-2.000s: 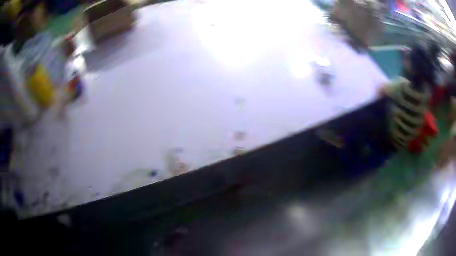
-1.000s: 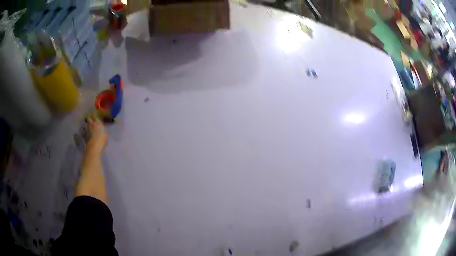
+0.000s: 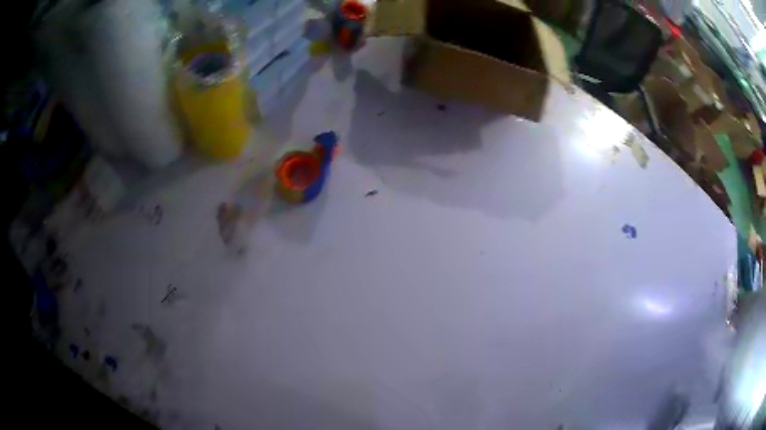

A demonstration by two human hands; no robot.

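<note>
Neither of my hands is in view. The white, stained, glossy table (image 3: 403, 302) fills most of the head view. A blue and red-orange tape dispenser (image 3: 302, 172) lies on it, left of the middle. An open brown carton (image 3: 479, 80) stands at the table's back edge. The picture is somewhat blurred.
A yellow roll (image 3: 214, 113) and a tall whitish roll (image 3: 134, 92) stand at the back left. A stack of pale blue items (image 3: 281, 50) lies behind them. A second red-orange and dark item (image 3: 348, 25) is at the back. Brown boxes lie beyond the right edge.
The view has swung to the left, so the tape dispenser and carton appear further right. The bare hand and dark sleeve seen near the dispenser one second ago are out of the picture.
</note>
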